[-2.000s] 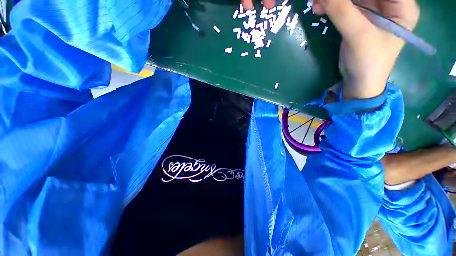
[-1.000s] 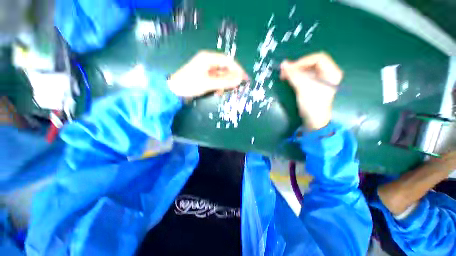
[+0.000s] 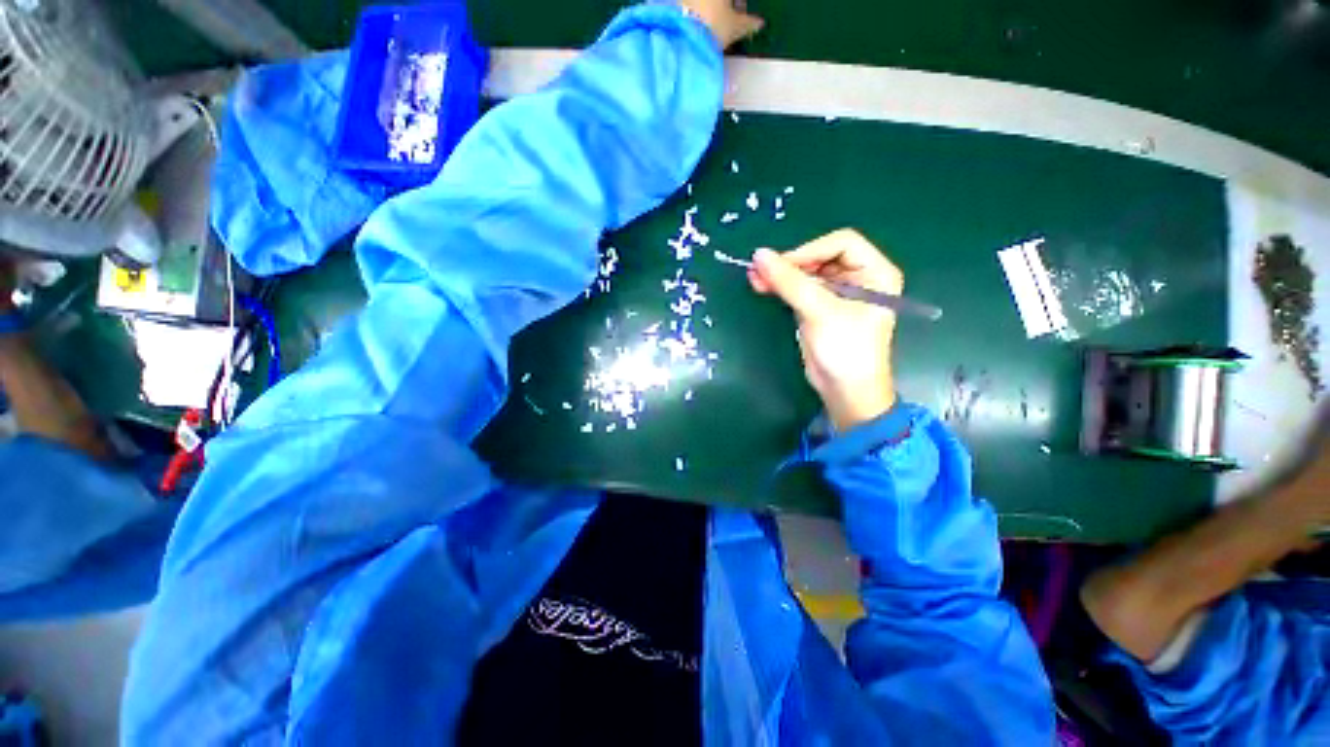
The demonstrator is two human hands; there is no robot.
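Note:
My right hand [image 3: 846,314] holds slim grey tweezers [image 3: 883,301] like a pen over the green mat [image 3: 875,175]. Their tip points left, close to the loose white pieces. My left hand [image 3: 725,21] is stretched to the far side and cut off by the top edge; I cannot tell if it holds anything. White pieces [image 3: 627,377] lie heaped left of my right hand, with a trail of them [image 3: 686,285] running away from me. My left sleeve hides part of the mat.
A blue bin [image 3: 464,73] with white contents stands far left, near a fan [image 3: 66,110]. Red-handled tool [image 3: 184,450] and cables lie left. A white strip [image 3: 1034,289], a spool [image 3: 1199,410] and a neighbour's arm [image 3: 1211,547] are right. A pale strip [image 3: 904,91] crosses the far side.
My left hand has moved from beside the white pieces to beyond the far strip. My right hand stays near the pieces. The view has shifted, bringing the bin and fan in.

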